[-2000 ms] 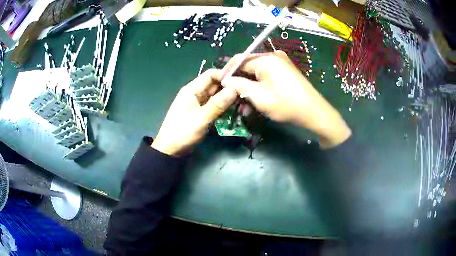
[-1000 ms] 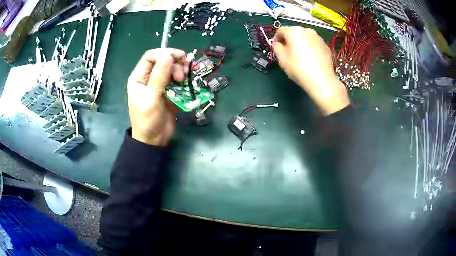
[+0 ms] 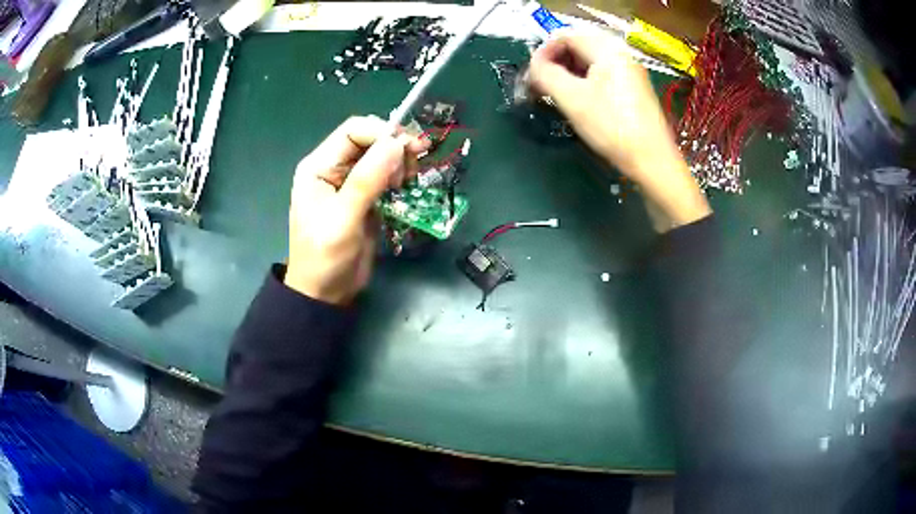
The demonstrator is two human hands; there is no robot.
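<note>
My left hand [image 3: 347, 206] holds a green circuit board [image 3: 430, 211] by its left side, tilted, left of the middle of the view. A long white sleeved cable [image 3: 442, 65] sticks up and to the right from that hand. Red and black leads and small dark parts show around the board, partly hidden by it. My right hand [image 3: 593, 95] is at the rear over some dark parts with leads; it is blurred, and whether its fingers hold anything is not clear. A small black module [image 3: 488, 267] with a red-and-black lead and white plug lies right of the board.
Boards stand in pale toothed rows [image 3: 151, 161] with upright white cables at left. Black leads [image 3: 394, 48] lie at the rear, red leads [image 3: 725, 100] at right rear. A yellow-handled tool [image 3: 661, 47] lies behind my right hand. Loose white cables [image 3: 864, 291] lie far right.
The hands were together at the board two seconds ago, then apart. Since one second ago my left hand and the board have moved right; the white cable now leans right. My right hand stays at the rear.
</note>
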